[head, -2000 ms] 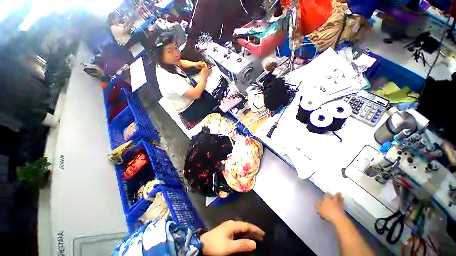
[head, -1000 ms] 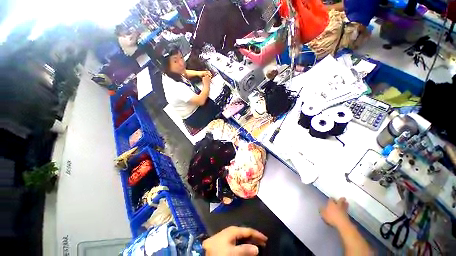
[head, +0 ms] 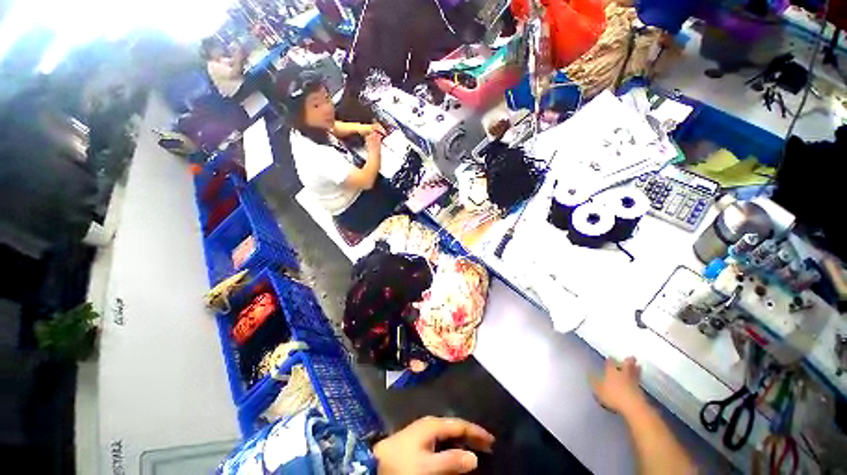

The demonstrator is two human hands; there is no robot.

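Note:
My left hand [head: 432, 449] is at the bottom centre, fingers bent and apart, holding nothing. A blue-and-white patterned cloth [head: 302, 445] covers the forearm beside it. My right hand [head: 617, 384] is at the lower right, over the edge of the white table [head: 594, 345] and the pale bench [head: 529, 357]; it holds nothing visible, and its fingers blur into the bright surface. A black floral fabric bundle [head: 383, 301] touches a peach floral bundle [head: 455, 311] ahead of my left hand. An overlock machine [head: 757, 288] stands right of my right hand.
Black-handled scissors [head: 729, 416] hang at the table edge. Thread cones [head: 599, 218], paper sheets [head: 608, 148] and a calculator [head: 680, 196] lie on the table. Blue crates [head: 320, 357] with cloth line the left side. A seated person [head: 334, 167] is at another machine [head: 418, 116].
The view shifts slightly between frames. Both hands stay in nearly the same places and poses. The seated person's head and arms have moved slightly.

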